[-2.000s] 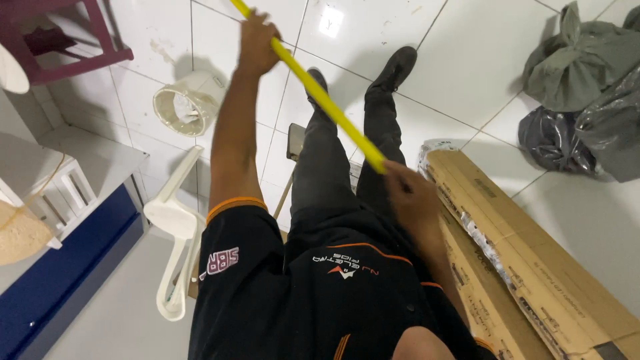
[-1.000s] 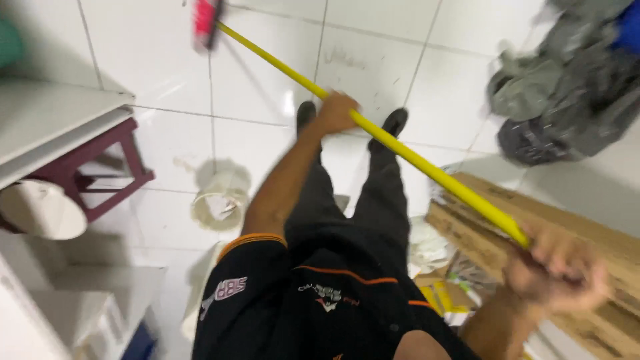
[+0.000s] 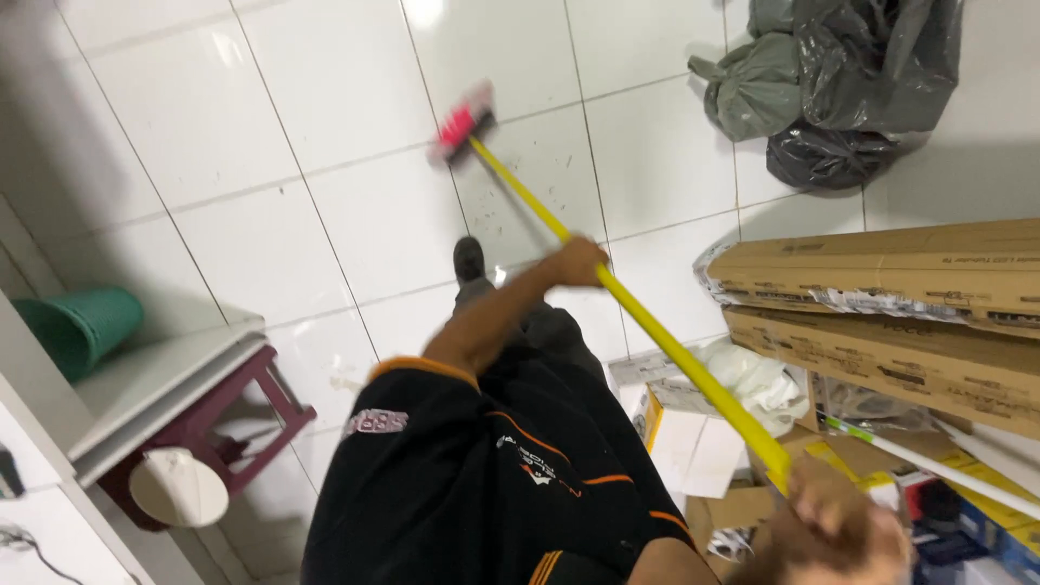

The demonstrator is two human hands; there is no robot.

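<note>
A broom with a yellow handle (image 3: 678,353) runs diagonally from the lower right to its blurred pink and black head (image 3: 464,128) on the tiled floor. My left hand (image 3: 580,262) is closed round the middle of the handle. At the lower right, my right hand (image 3: 837,504), blurred, grips the top end of the handle. Small dark specks of debris (image 3: 520,203) lie on the white tiles just below the broom head. The tip of a dark shoe (image 3: 469,260) shows under my left forearm.
Grey and black garbage bags (image 3: 833,154) sit at the upper right. Long cardboard boxes (image 3: 877,268) lie at the right, above opened cartons and a crumpled white plastic bag (image 3: 756,378). At the left are a green wastebasket (image 3: 101,325), a white panel (image 3: 171,382) and a maroon plastic stool (image 3: 272,398).
The broom head, at the upper left a second ago, now lies nearer the middle, beyond my feet. My right hand has moved from beside my left hand's forward reach to the lower right. The view has shifted.
</note>
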